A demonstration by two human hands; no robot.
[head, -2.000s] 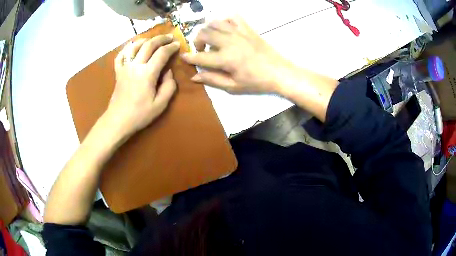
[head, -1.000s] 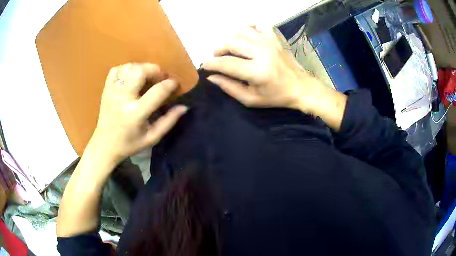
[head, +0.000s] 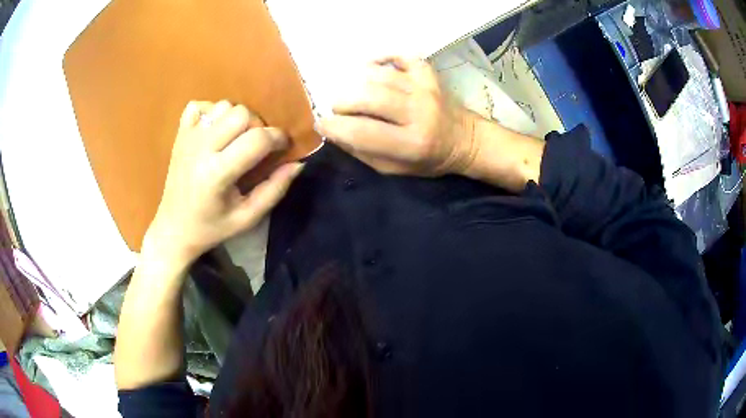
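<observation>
The orange-brown panel (head: pixel 188 65) lies on the white table at the upper left, with its top cut off by the picture's edge. A thin white edge shows along its right side and near corner. My left hand (head: pixel 225 175) is on the panel's near edge, fingers curled, thumb at the edge by the near right corner. My right hand (head: pixel 401 118) has its fingertips closed on the panel's right edge at that corner. What lies under the panel is hidden. The sewing machine is out of the picture.
The white table (head: pixel 41 147) curves along the left. Pink strips (head: pixel 49 286) and crumpled grey-green cloth (head: pixel 102 326) are at the lower left. A blue tray edge (head: pixel 585 90), a phone (head: pixel 667 82) and plastic are at the right. My dark-clothed body fills the lower middle.
The view has moved down from the machine, and both hands have gone from the panel's far end to its near right corner. In the last second my right fingertips have closed on the edge.
</observation>
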